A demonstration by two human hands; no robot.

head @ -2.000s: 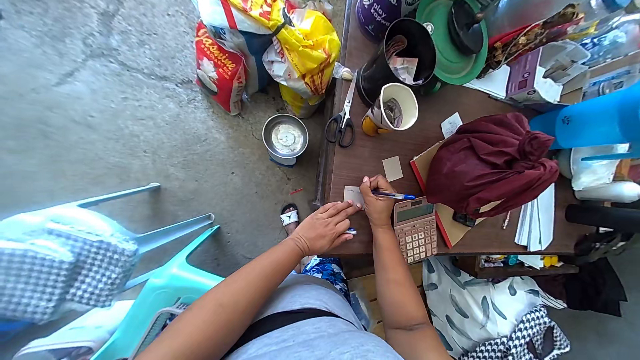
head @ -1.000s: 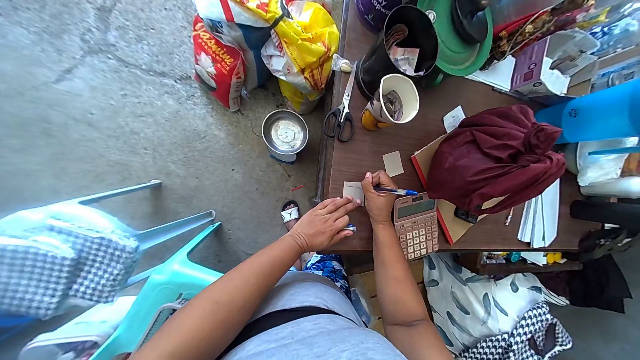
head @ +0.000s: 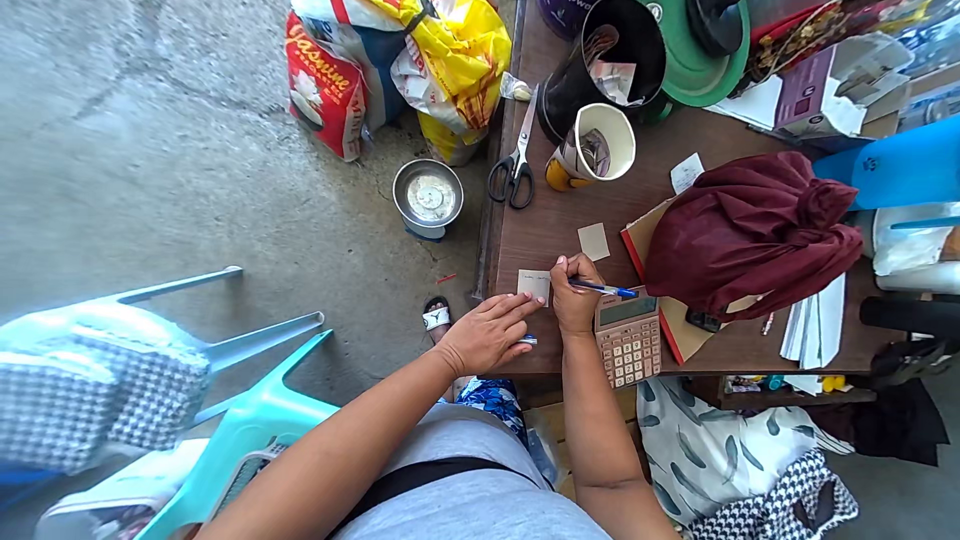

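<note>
My right hand (head: 576, 295) is closed around a blue pen (head: 611, 289) at the right edge of a small paper slip (head: 533, 283) bearing faint writing. Flat on the table, my left hand (head: 491, 332) touches the slip's lower edge with its fingertips; a blue and white object (head: 529, 340), perhaps a pen cap, shows by its fingers. A pink calculator (head: 628, 341) lies just right of my right wrist. Above my right hand lies a blank paper piece (head: 593, 241). Black-handled scissors (head: 514, 174) rest near the table's left edge.
A paper cup (head: 609, 142) and a black container (head: 551, 105) hold banknotes. A tied maroon cloth bundle (head: 739, 232) sits right of the calculator. On the floor, left of the table (head: 645, 169), are a metal-pan scale (head: 427, 193) and filled bags (head: 326, 90). Plastic chairs (head: 259, 397) stand lower left.
</note>
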